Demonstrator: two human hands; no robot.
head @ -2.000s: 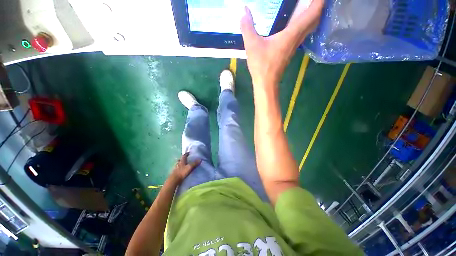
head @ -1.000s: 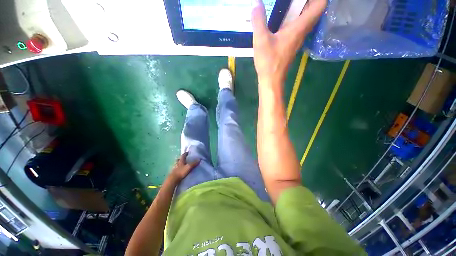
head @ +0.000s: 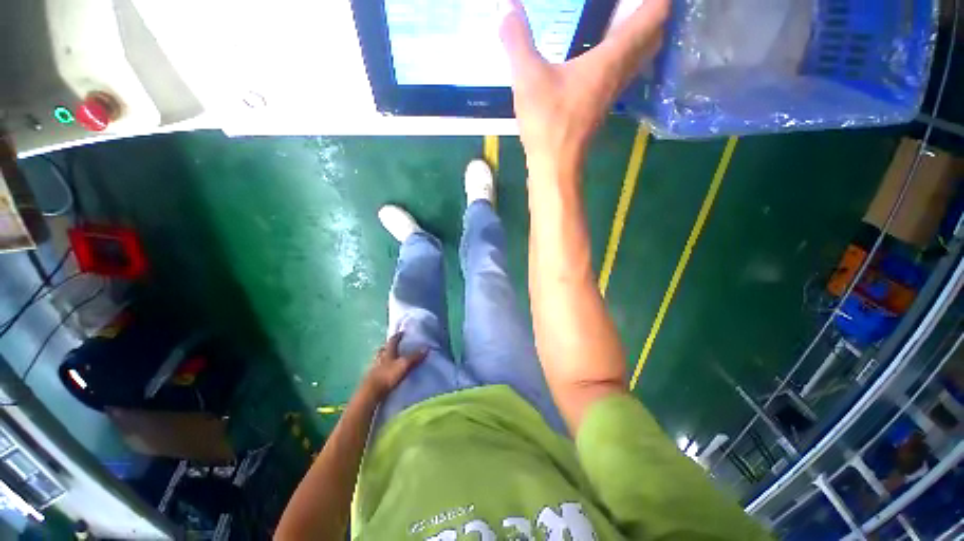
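The touchscreen [head: 476, 48] has a black frame and a blue-white display. It sits in a white cabinet at the top centre, and its upper part is cut off by the picture's edge. My right hand [head: 566, 90] is bare and spread over the screen's right side, with the thumb over the display. Its other fingers reach towards the top edge and are partly cut off. I see nothing held in it. My left hand [head: 394, 368] is bare and empty and rests on my thigh, fingers apart.
A blue basket under clear film [head: 793, 63] stands right of the touchscreen. A red emergency stop button [head: 97, 111] and a small green button are at the upper left. A red frame [head: 108, 252] and a black chair-like object [head: 132, 370] are at left. Metal racks curve along the right.
My right hand has shifted slightly left over the touchscreen since the last frame. The view has tilted a little, so the cabinet appears lower. My left hand stays on the thigh.
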